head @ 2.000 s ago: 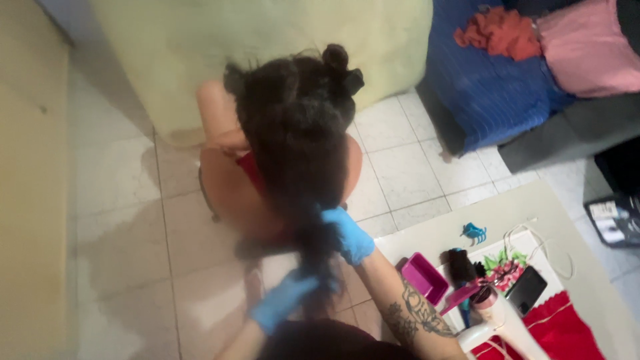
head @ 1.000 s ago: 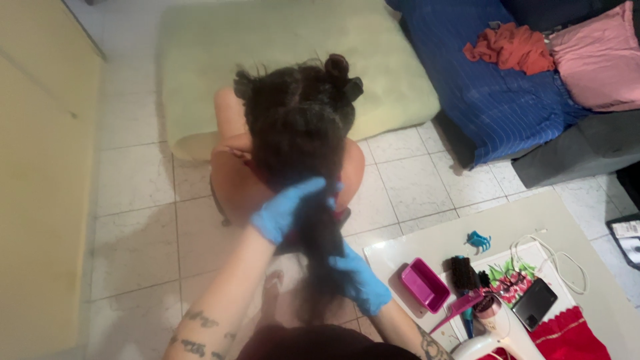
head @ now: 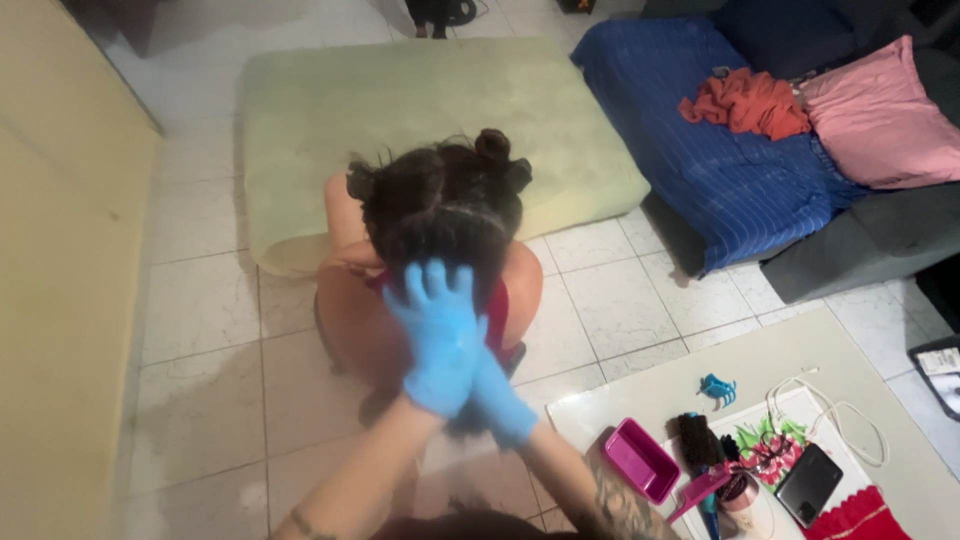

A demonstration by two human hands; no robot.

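Note:
A seated person faces away from me, the dark hair (head: 442, 225) parted at the back, with small twisted buns near the crown. My left hand (head: 442, 330), in a blue glove, lies with its fingers spread over the hair at the nape, its back toward me. Partly beneath it is my right hand (head: 499, 397), gloved too, with its fingers hidden behind the left one. Some loose hair shows blurred below the two hands. Whether the right hand grips hair is hidden.
At the lower right a table (head: 810, 337) bears a magenta tray (head: 641, 461), a blue claw clip (head: 718, 390), a hairbrush (head: 697, 441), a black phone (head: 810, 484) and a white cable (head: 862, 446). A green mattress (head: 420, 90) lies ahead, beside a sofa with a blue cover (head: 675, 135).
My left hand has gone from the side of the hair to lie spread on the nape. The right hand has moved up, close under it. The view now reaches farther ahead.

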